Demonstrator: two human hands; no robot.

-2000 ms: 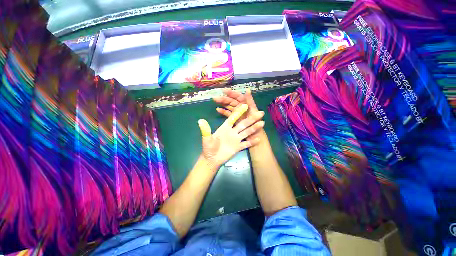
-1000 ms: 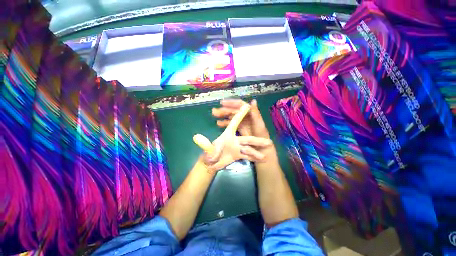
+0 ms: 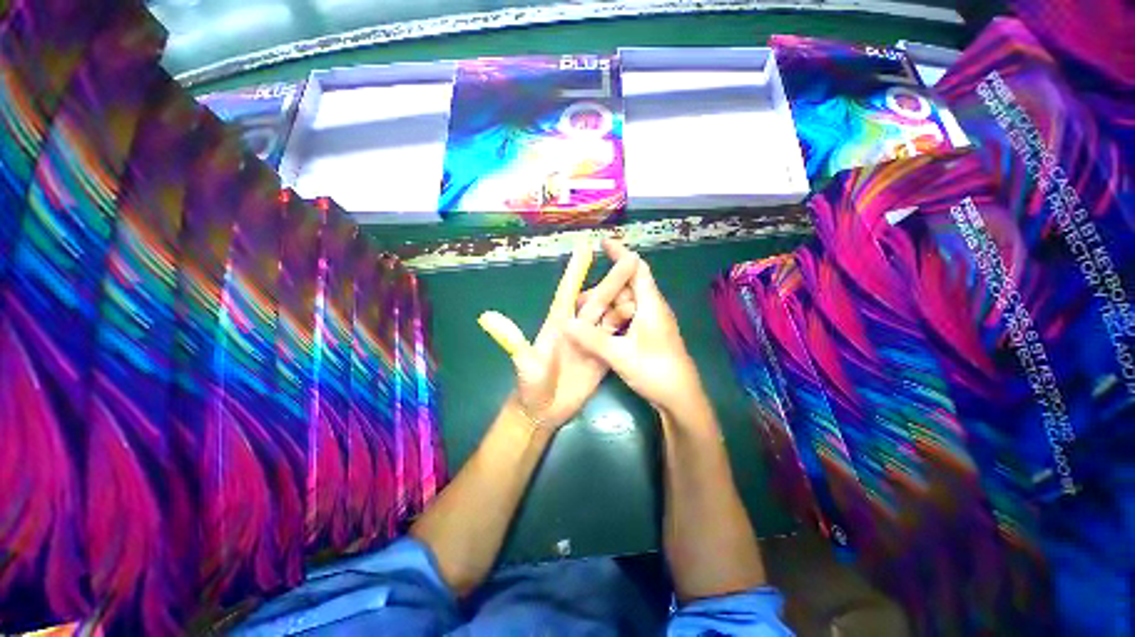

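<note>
My left hand [image 3: 556,351] is over the dark green worktop, palm showing and fingers spread, with yellow coverings on the thumb and index finger. It holds no box. My right hand [image 3: 644,334] touches and overlaps the left hand's other fingers. Its own fingers are bent and partly hidden, so its grip cannot be told. Beyond the hands, a printed swirl lid [image 3: 535,139] lies between two open white box trays, one on the left [image 3: 373,143] and one on the right [image 3: 709,131].
A tall leaning stack of gift boxes [image 3: 249,373] stands on the left. More leaning swirl boxes [image 3: 859,373] stand on the right. Another printed lid [image 3: 859,112] lies at the back right. A worn pale edge strip [image 3: 498,246] crosses behind the hands.
The view has shifted, so the boxes sit further right in the picture. My right hand's fingers have moved from behind my left hand to its front, over the fingers.
</note>
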